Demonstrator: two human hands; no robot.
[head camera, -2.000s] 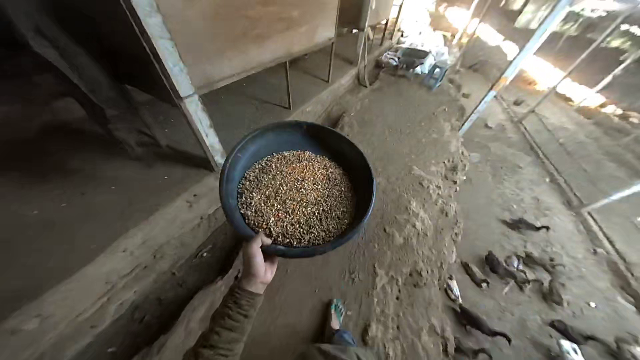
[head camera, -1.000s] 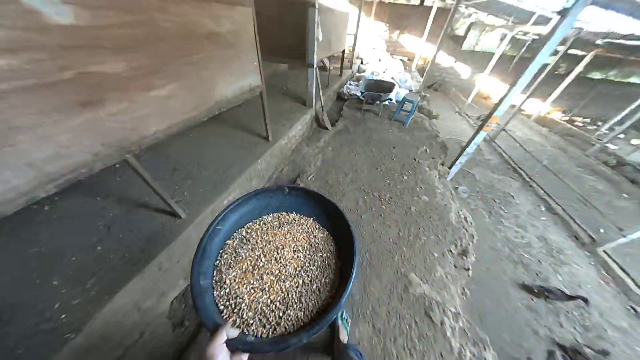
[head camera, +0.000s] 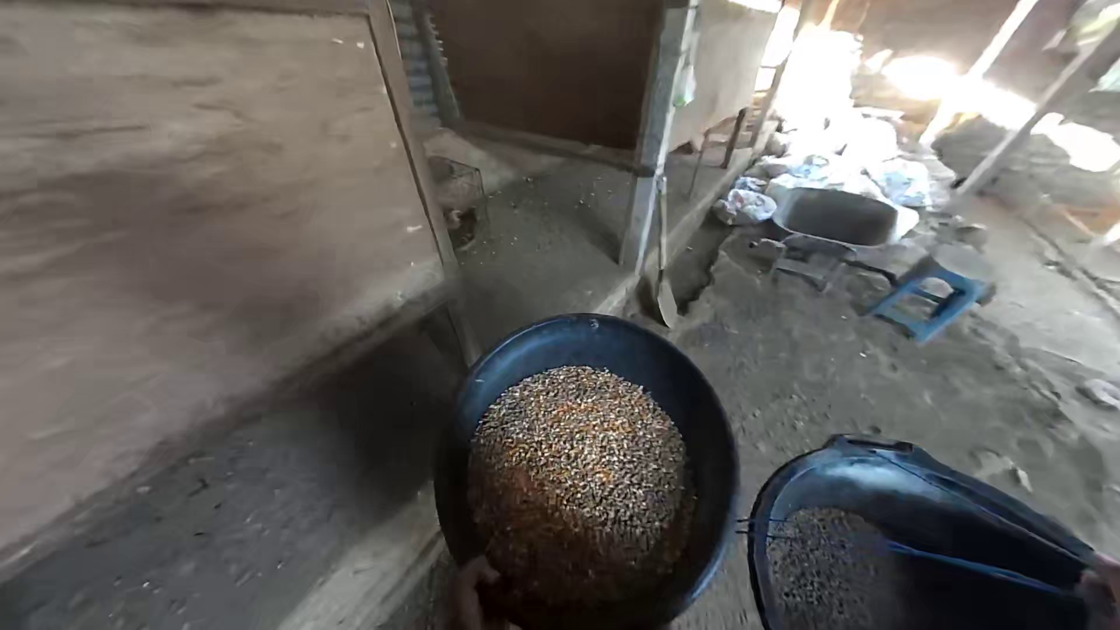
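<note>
My left hand (head camera: 477, 595) grips the near rim of a round black basin (head camera: 595, 337), which is heaped with mixed grain feed (head camera: 582, 455). At the lower right edge, my right hand (head camera: 1101, 584) holds the rim of a second black container (head camera: 954, 490), a tub with a blue cord across it. Some darker feed (head camera: 827, 560) lies in its left part. The two vessels are side by side, close together at their rims. Only part of each hand shows.
A boarded partition (head camera: 201, 219) runs along the left, with a post (head camera: 652, 131) beyond it. A shovel (head camera: 665, 293) leans by the ledge. Farther off are a wheelbarrow (head camera: 836, 217), a blue plastic stool (head camera: 936, 293) and white sacks (head camera: 901, 179). The dirt floor is uneven.
A second black tub and my right hand have come into view at the lower right. The stool and wheelbarrow appear nearer as the view has moved forward and turned left.
</note>
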